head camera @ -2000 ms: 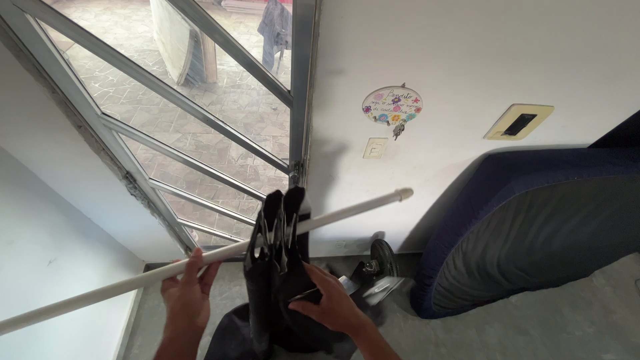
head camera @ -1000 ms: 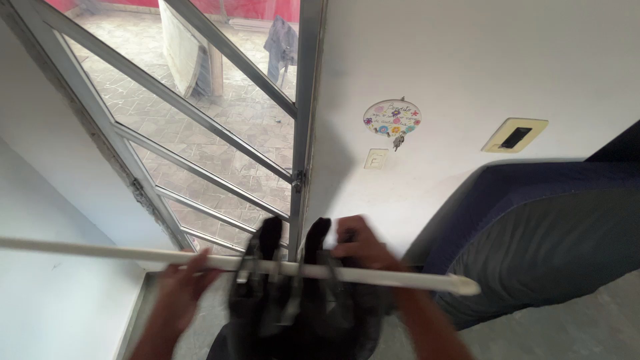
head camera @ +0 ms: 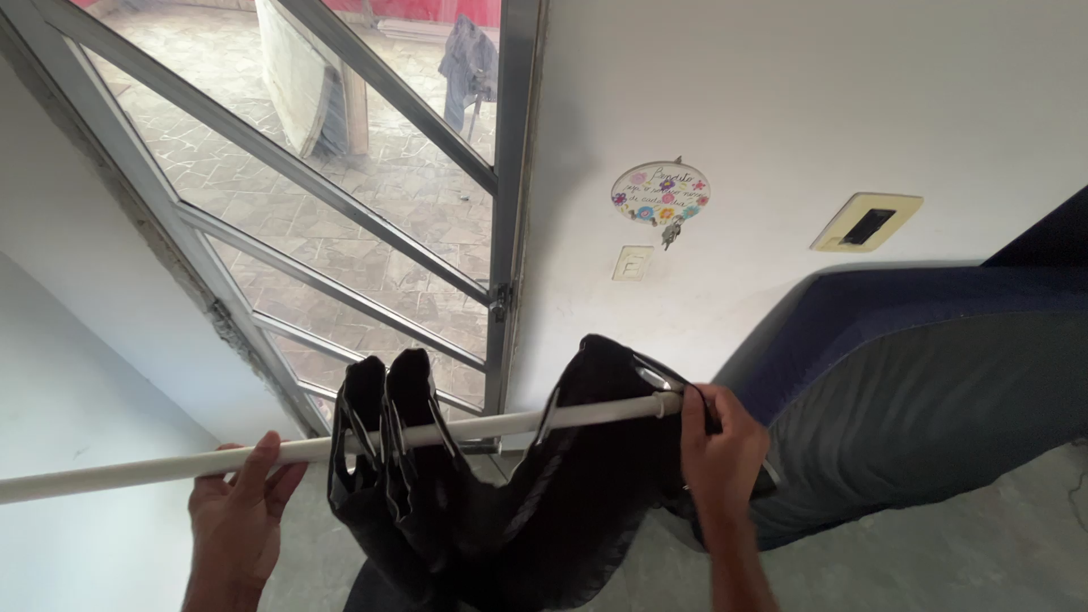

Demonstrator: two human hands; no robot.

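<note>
A white curtain rod (head camera: 170, 468) crosses the lower view, its capped end near my right hand. My left hand (head camera: 242, 501) grips the rod left of the cloth. Black curtain fabric (head camera: 561, 510) with metal-rimmed eyelets is threaded on the rod; several folds are bunched near the middle. My right hand (head camera: 722, 450) holds the curtain's top edge at an eyelet, beside the rod's capped end. The lower part of the fabric runs out of view.
A metal-framed glass door (head camera: 340, 200) stands ahead at the left. A dark blue mattress-like cushion (head camera: 918, 382) leans at the right. On the wall hang an oval floral plaque (head camera: 661, 194) with keys, a small switch plate (head camera: 632, 263) and a yellowed plate (head camera: 867, 223).
My right hand has moved to the right, to the rod's capped end, and a stretch of black curtain now spreads between it and the bunched folds. The left hand still holds the rod.
</note>
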